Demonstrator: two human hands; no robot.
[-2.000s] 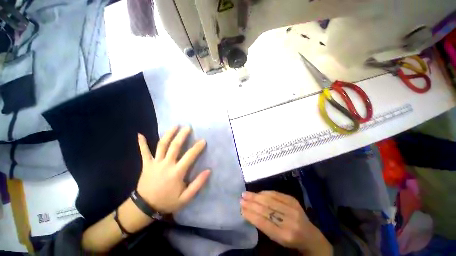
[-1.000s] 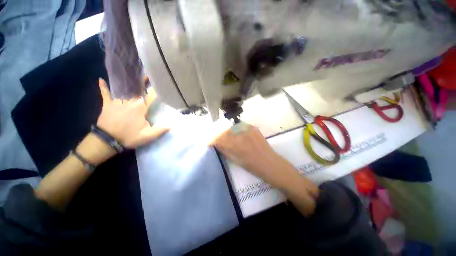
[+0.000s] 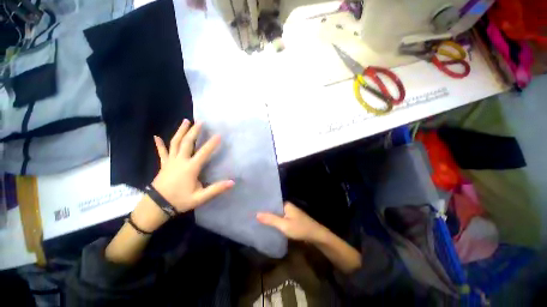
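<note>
The grey-blue fabric panel (image 3: 240, 144) runs from under the machine's needle area toward me, its near end over the table's front edge. The black fabric panel (image 3: 141, 90) lies along its left side. My left hand (image 3: 186, 174) is flat, fingers spread, across the border of the two panels. My right hand (image 3: 297, 223) is at the grey-blue panel's near right edge, thumb on top, other fingers partly hidden by the edge. The presser foot area (image 3: 255, 45) is at the top, glared and blurred; whether the cloth is under the foot cannot be told.
Red-and-yellow scissors (image 3: 375, 87) lie right of the needle area, with second scissors (image 3: 450, 59) farther right by the machine (image 3: 402, 27). Part-sewn grey garment pieces (image 3: 66, 135) are piled left. A printed ruler scale (image 3: 384, 111) marks the table. Coloured cloth (image 3: 441, 162) lies below right.
My right hand has moved from beside the needle to the panel's near edge. My left hand has moved away from the machine, toward me. The view has shifted, with the machine higher in it.
</note>
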